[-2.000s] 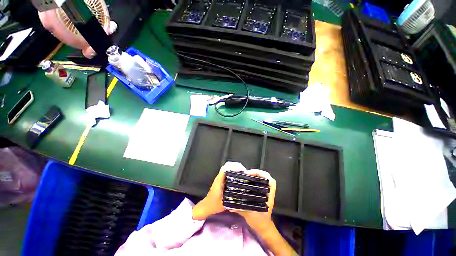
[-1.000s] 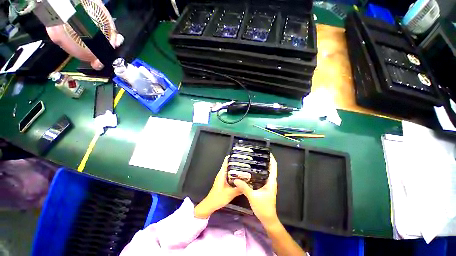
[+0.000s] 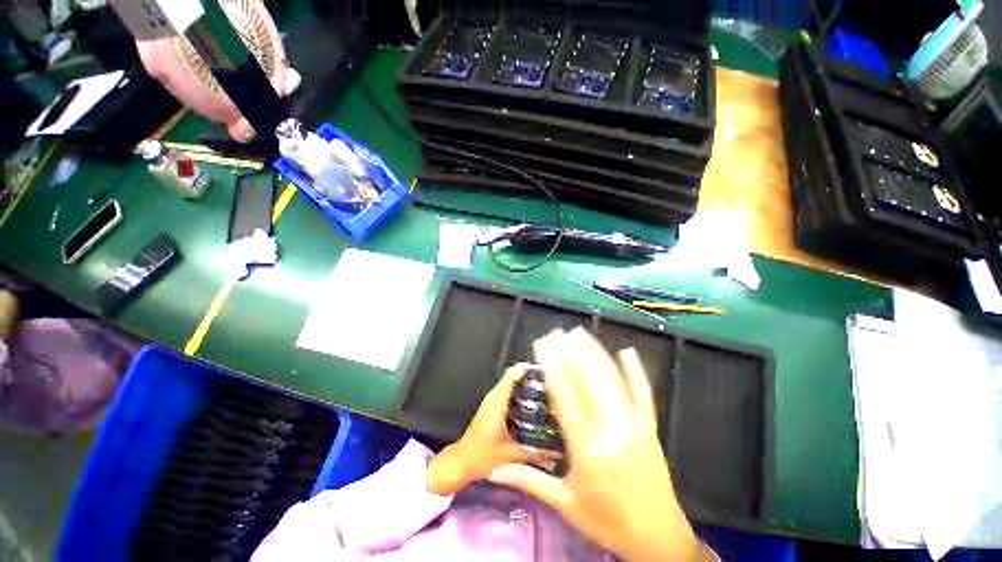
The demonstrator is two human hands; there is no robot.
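A stack of several dark phones (image 3: 532, 411) is held with its ends facing me, above the near edge of the phone tray. My left hand (image 3: 483, 439) grips the stack from the left. My right hand (image 3: 604, 439) is at its right side, blurred, with fingers spread and raised; it hides part of the stack, and I cannot tell how firmly it touches. The black four-slot phone tray (image 3: 720, 423) lies flat under and beyond my hands; its visible pockets hold nothing.
Behind the tray lie an electric screwdriver (image 3: 593, 242) and thin tools (image 3: 659, 302). A tray stack (image 3: 560, 121) stands at the back, a blue parts box (image 3: 357, 198) left of it. A white sheet (image 3: 368, 307) is left, papers (image 3: 917, 428) right, a blue bin (image 3: 121, 461) lower left.
The stack was between both hands and has turned and shifted slightly. My right hand has opened, its fingers now spread upward. The view has shifted a little.
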